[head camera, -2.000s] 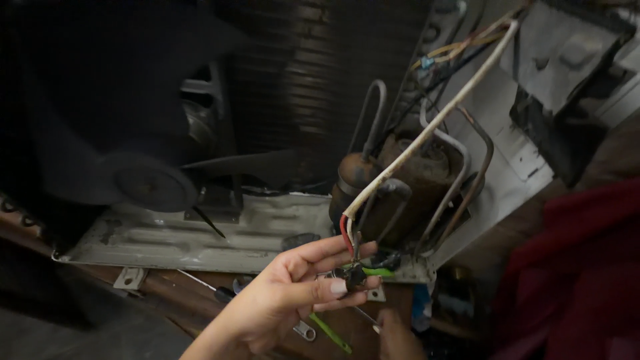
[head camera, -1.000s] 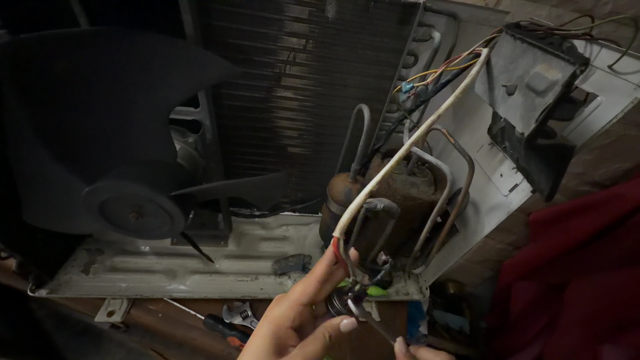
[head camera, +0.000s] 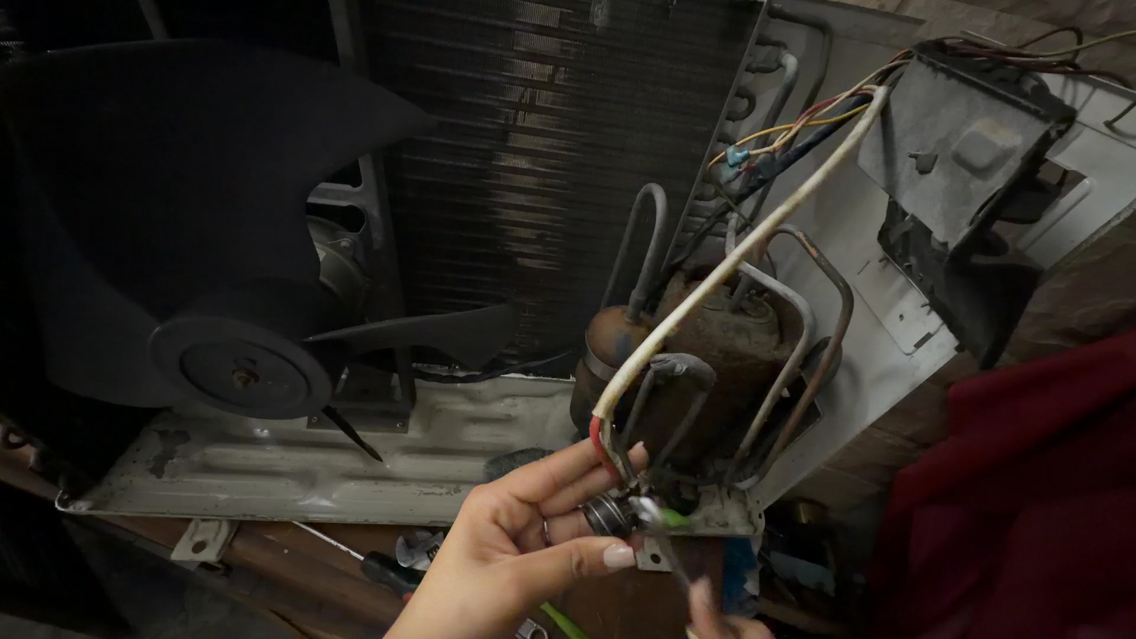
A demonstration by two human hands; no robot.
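My left hand (head camera: pixel 524 532) is closed around a small dark cylindrical part (head camera: pixel 609 515) at the end of a white-sheathed cable (head camera: pixel 737 257). Red and darker wires (head camera: pixel 600 444) come out of the sheath beside its fingertips. At the bottom edge, my right hand (head camera: pixel 717 612) grips a thin, blurred tool (head camera: pixel 670 546) whose tip meets the dark part; its kind is unclear. Behind the hands stand a rusty compressor (head camera: pixel 728 346) and bent metal pipes (head camera: pixel 799 346) of an opened air-conditioner outdoor unit. The cable runs up to a grey electrical box (head camera: pixel 967 142).
A black fan (head camera: pixel 240 364) fills the left, before the finned coil (head camera: pixel 550 177). The base pan (head camera: pixel 311 479) has a raised edge. Below lie a black-handled screwdriver (head camera: pixel 386 571), an adjustable wrench (head camera: pixel 417 548) and a green-handled tool (head camera: pixel 561 619). Dark red cloth (head camera: pixel 1021 488) hangs at right.
The right hand's thin tool has come up against the dark part, which stays in my left hand. The view has shifted.
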